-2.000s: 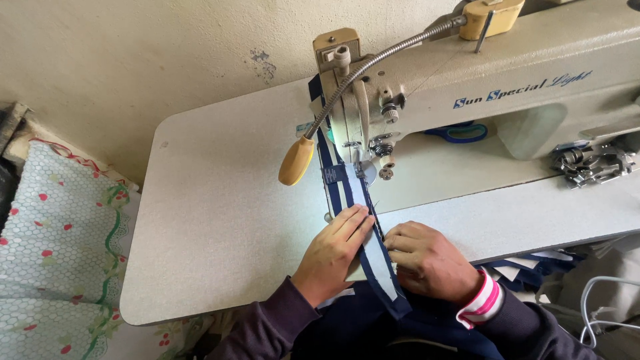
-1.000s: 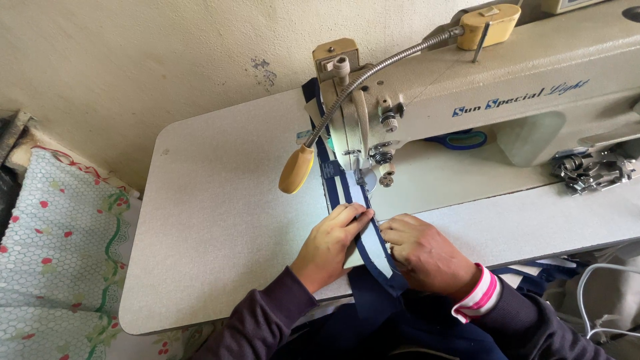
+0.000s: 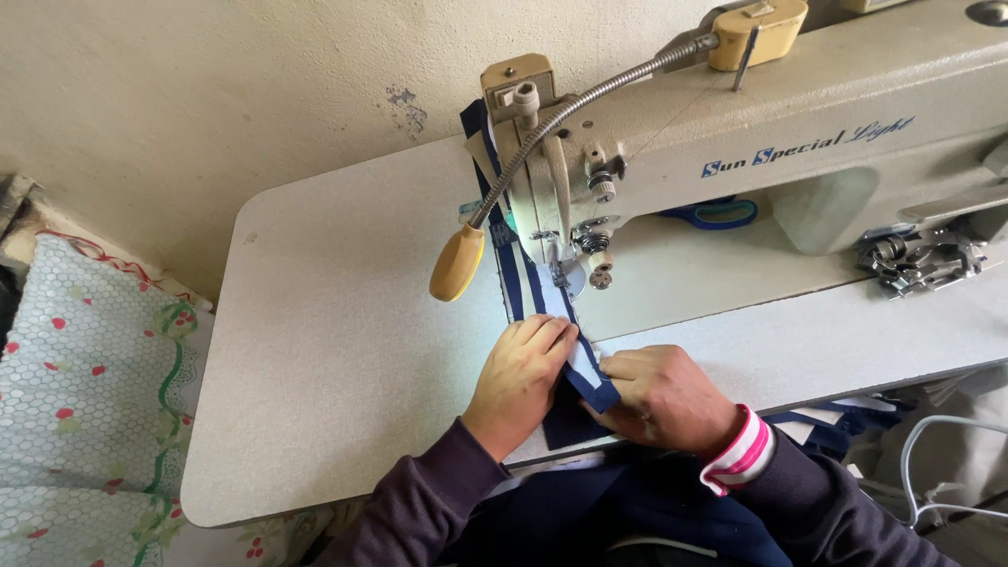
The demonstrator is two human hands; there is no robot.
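A long navy fabric strip with a pale blue layer on it (image 3: pixel 584 364) runs under the needle and presser foot (image 3: pixel 558 273) of the sewing machine (image 3: pixel 669 157). My left hand (image 3: pixel 523 374) lies on the strip just in front of the foot, fingers bent and pressing it down. To its right, my right hand (image 3: pixel 669 394) pinches the strip's right edge near its angled front end. More navy fabric (image 3: pixel 568 421) hangs below between the hands, over the table's front edge. Striped navy and cream pieces (image 3: pixel 516 287) pass left of the foot and behind the machine head.
A lamp with a yellow head (image 3: pixel 457 264) on a flexible metal neck reaches over the table (image 3: pixel 346 315). Blue-handled scissors (image 3: pixel 720 214) lie under the machine arm. Metal sewing machine attachments (image 3: pixel 920 258) sit at the right. A patterned cloth (image 3: pixel 94 394) hangs at the left, beside the wall.
The strip has moved toward the needle, and less of it shows in front of my left hand. My right hand has shifted slightly along its edge.
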